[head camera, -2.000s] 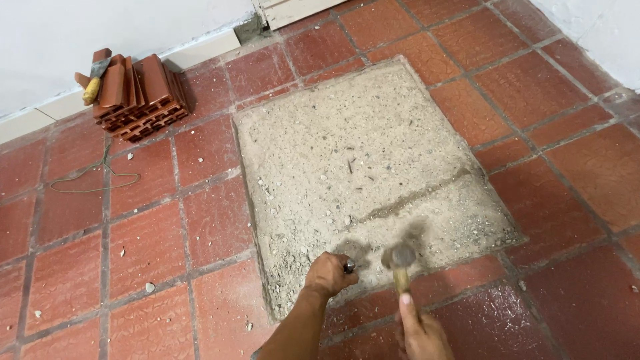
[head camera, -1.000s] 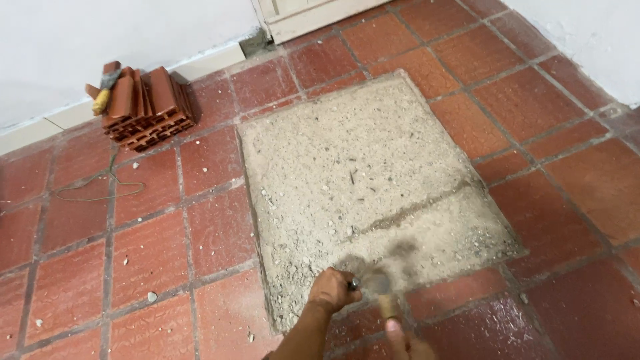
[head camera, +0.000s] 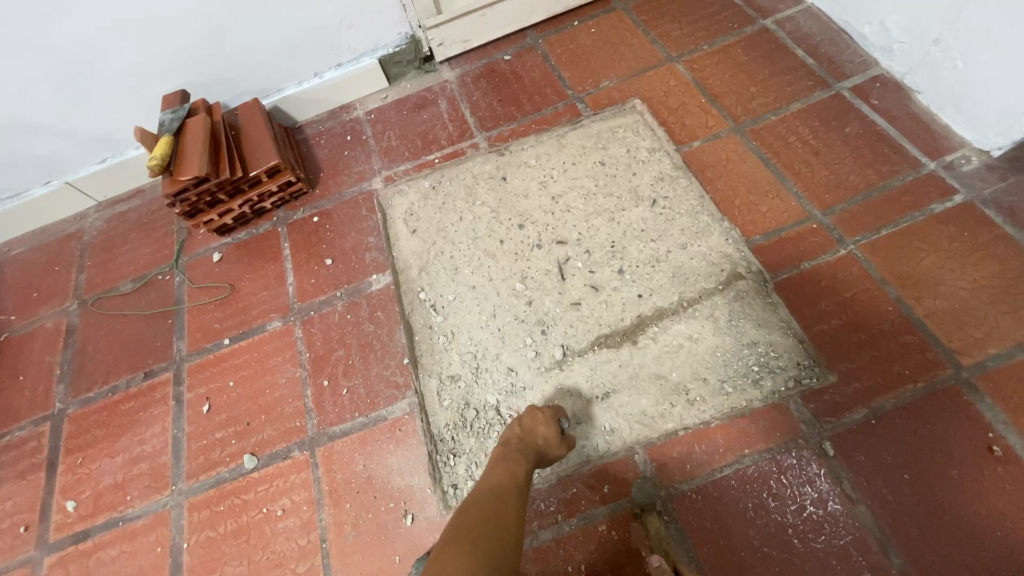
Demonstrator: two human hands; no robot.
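My left hand (head camera: pixel 538 437) is closed in a fist around a short metal tool, probably a chisel; only its rounded end (head camera: pixel 563 423) shows beside the thumb. It is over the near edge of a sunken square of bare, rough mortar (head camera: pixel 560 232), where grey rubble (head camera: pixel 480 416) lies to its left. My right hand (head camera: pixel 659 565), mostly cut off by the bottom edge, grips a hammer (head camera: pixel 658 512), blurred and held low over the red tiles. A dark groove (head camera: pixel 656 320) runs across the mortar.
Red clay floor tiles (head camera: pixel 240 400) with scattered chips surround the square. Hollow clay bricks (head camera: pixel 240 192) are stacked by the left wall, a yellow-handled putty knife (head camera: pixel 162 148) on top. A loop of thin wire (head camera: pixel 160 308) lies nearby. A pale door (head camera: pixel 488 24) stands at the back.
The hammer was up by the left hand in the earlier frames; it is now lower, near the bottom edge, with my right hand largely out of view. My left hand keeps its grip near the same spot.
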